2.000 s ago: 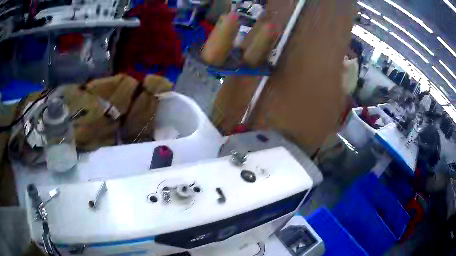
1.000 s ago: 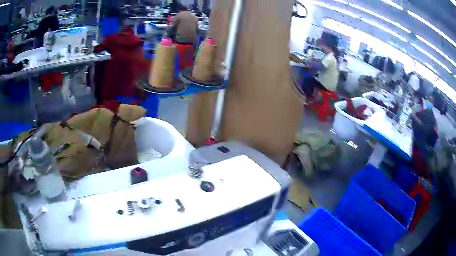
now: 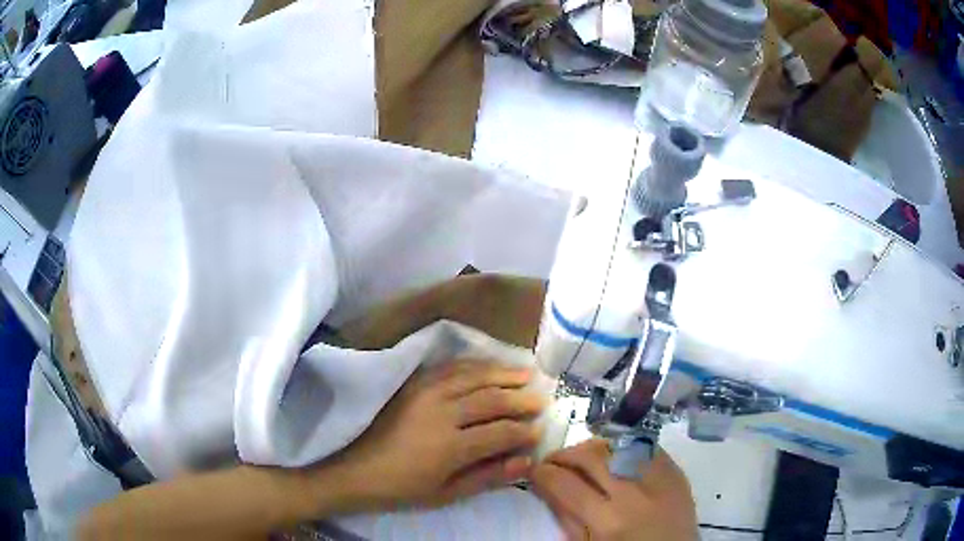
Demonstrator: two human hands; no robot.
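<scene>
A large off-white panel (image 3: 243,254) lies in folds across the table left of the white sewing machine head (image 3: 782,275). Brown fabric (image 3: 476,303) shows under its fold and reaches the needle area. My left hand (image 3: 439,439) lies flat, palm down, on the pale fabric just left of the needle area, fingers pointing right. My right hand (image 3: 618,491) is at the front of the machine head's left end, close to my left fingertips; its fingers are partly hidden by the metal parts, and its grip cannot be told. The presser foot is mostly hidden.
A clear jar (image 3: 703,63) stands behind the machine head. Brown pieces (image 3: 825,63) lie in the back right. A grey box with a round fan grille (image 3: 26,132) stands at the upper left. A black rectangle (image 3: 800,497) lies under the machine arm.
The view has swung down and left from the room onto the needle area. Both hands and the off-white panel are now in view; the thread cones and blue bins at right are out of view.
</scene>
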